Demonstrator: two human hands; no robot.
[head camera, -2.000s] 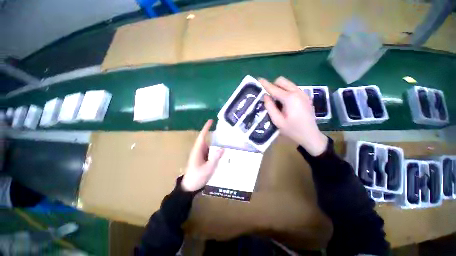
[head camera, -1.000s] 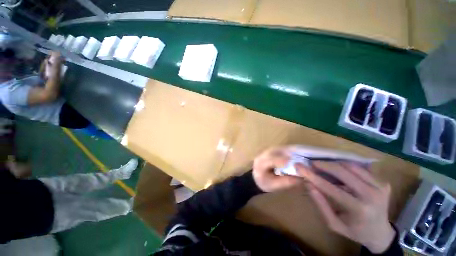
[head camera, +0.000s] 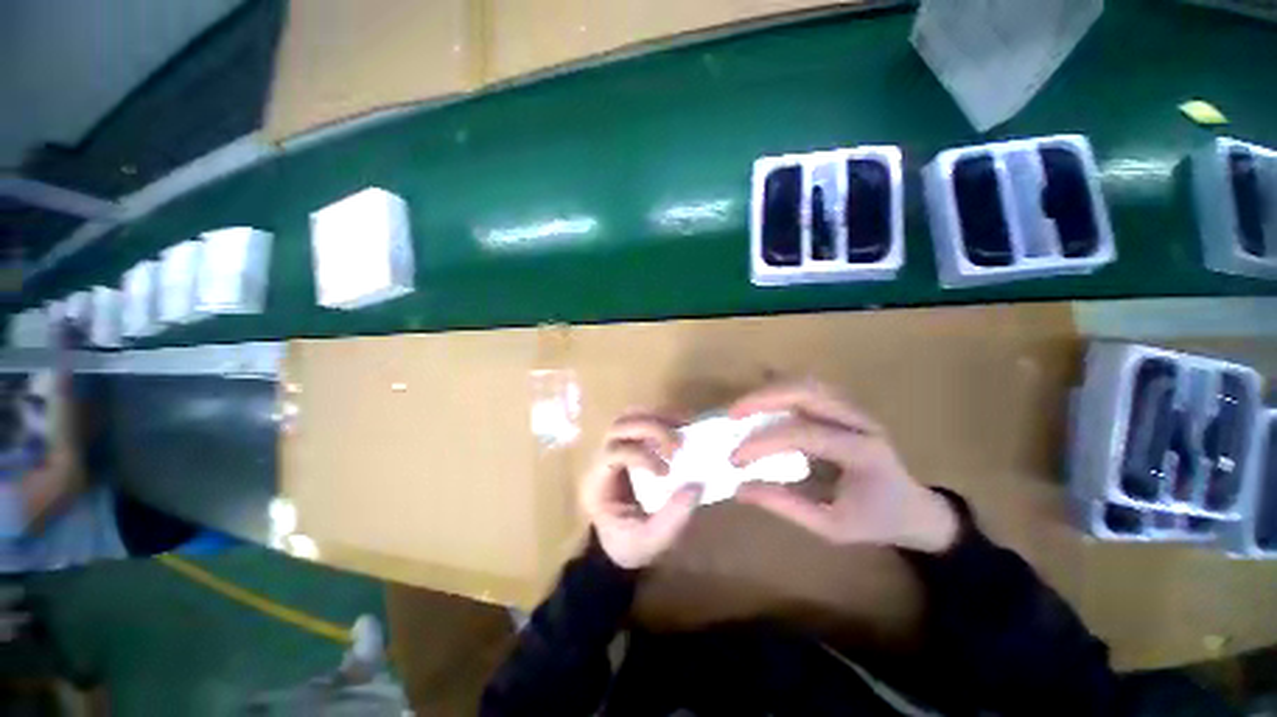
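Observation:
A white carton (head camera: 710, 458) is held between both hands over the brown cardboard bench cover. It is overexposed, and its ends and contents are hidden. My left hand (head camera: 634, 490) grips its left side, with the thumb at the lower edge. My right hand (head camera: 836, 472) holds its right side, with fingers along the top and the thumb below. No inner tray shows in the hands.
A closed white carton (head camera: 363, 248) and a row of more cartons (head camera: 233, 270) stand on the green belt (head camera: 588, 210) at left. Filled trays (head camera: 828, 216) sit on the belt at right, and stacked trays (head camera: 1165, 446) on the bench (head camera: 420, 462). A person's arm (head camera: 46, 462) shows far left.
The tray and open carton seen earlier are now one white shape between both hands. The view swung left, then back. My hands are closer together than two seconds ago.

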